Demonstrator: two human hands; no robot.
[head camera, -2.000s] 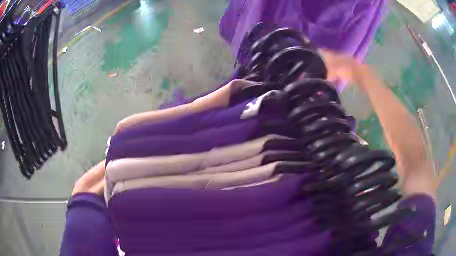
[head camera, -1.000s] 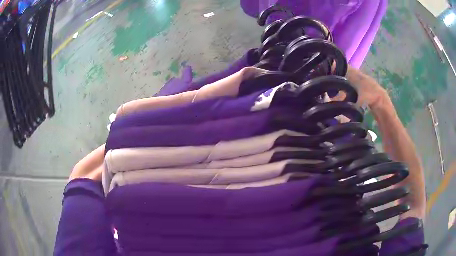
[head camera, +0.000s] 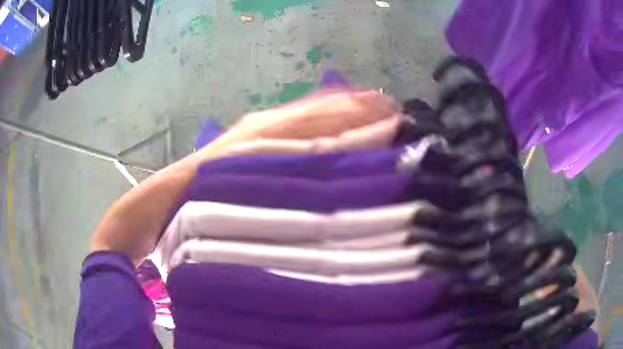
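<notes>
A bunch of dark purple garments (head camera: 307, 300) and cream garments (head camera: 273, 225) fills the lower middle, shoulders stacked towards me. Their thick black hangers (head camera: 478, 150) bunch in a blurred coil of hooks on the right. My left hand (head camera: 348, 112) is blurred and lies across the far edge of the bunch, at the pinkish shoulder; its fingertips are unclear. My right hand (head camera: 546, 292) is mostly hidden behind the hooks, with only bits of skin showing; its grip cannot be seen.
Purple garments (head camera: 546, 68) hang at the upper right. Black empty hangers (head camera: 95, 41) hang at the upper left beside a blue crate (head camera: 20, 27). A thin metal tube (head camera: 61, 140) crosses low at the left. Pink and white material (head camera: 157, 293) shows beside my left sleeve. The floor is grey-green.
My left hand has moved from the bunch's left end to its far edge. My right hand has dropped from the far hooks to behind the nearer ones. The view has shifted.
</notes>
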